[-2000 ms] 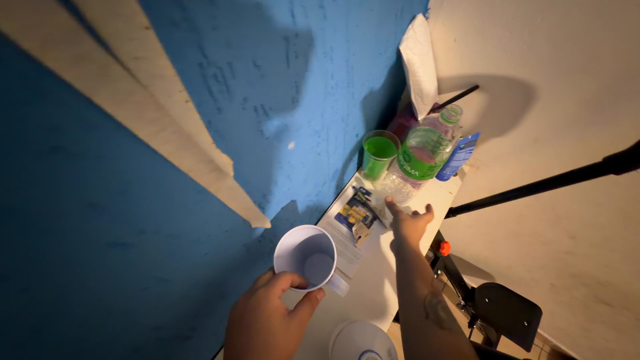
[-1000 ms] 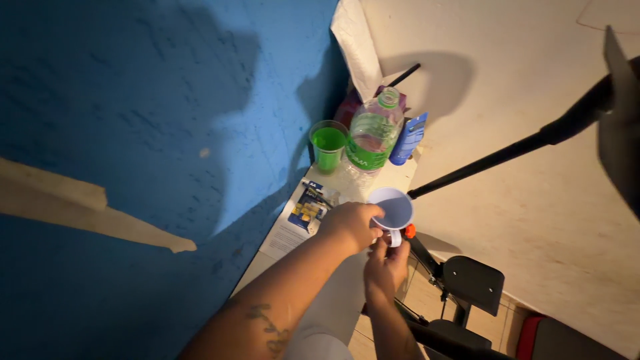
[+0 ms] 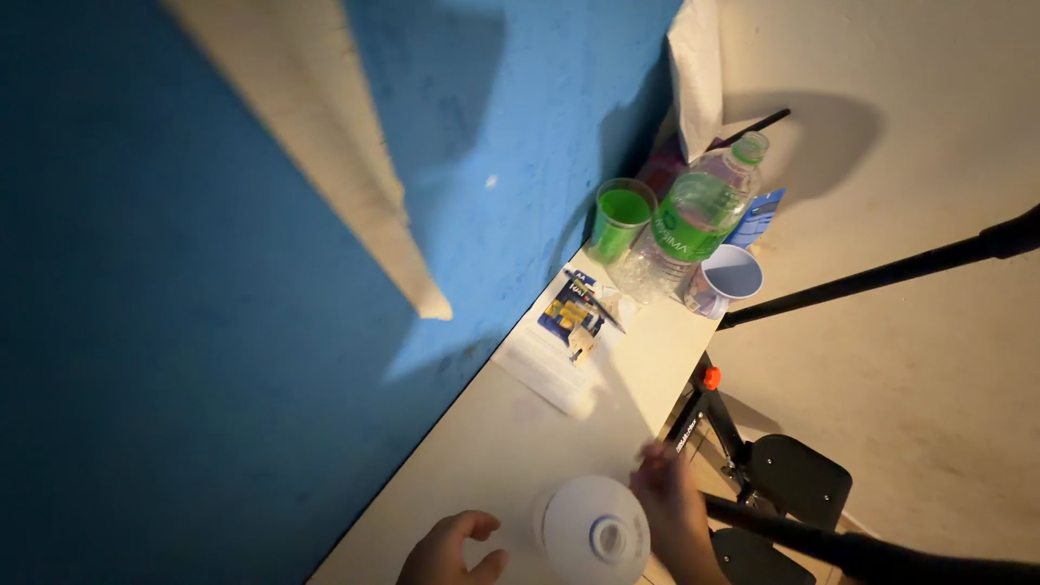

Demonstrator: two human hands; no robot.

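Observation:
Near the bottom of the head view, my left hand (image 3: 457, 548) holds nothing, its thumb and fingers apart, just left of a white round container with a narrow neck (image 3: 597, 528). Close on the container's right side is my right hand (image 3: 668, 487), blurred, its fingers bent near the shelf's right edge; whether they are closed cannot be told. A light purple mug (image 3: 731, 274) stands upright at the far right corner of the shelf, beside a clear plastic bottle with a green label (image 3: 691, 215). Left of the bottle is a clear cup with green contents (image 3: 619, 219).
A pen (image 3: 595, 301) and a battery package (image 3: 571, 310) lie on papers on the narrow white shelf (image 3: 463, 463), along a blue wall. Behind the bottle are a white paper or cloth (image 3: 696, 77) and a blue packet (image 3: 757, 218). Black equipment (image 3: 800, 479) is at right.
The mug, in my left hand two seconds ago and at both hands one second ago, now stands by the bottle, let go. Both hands have drawn back toward the white container.

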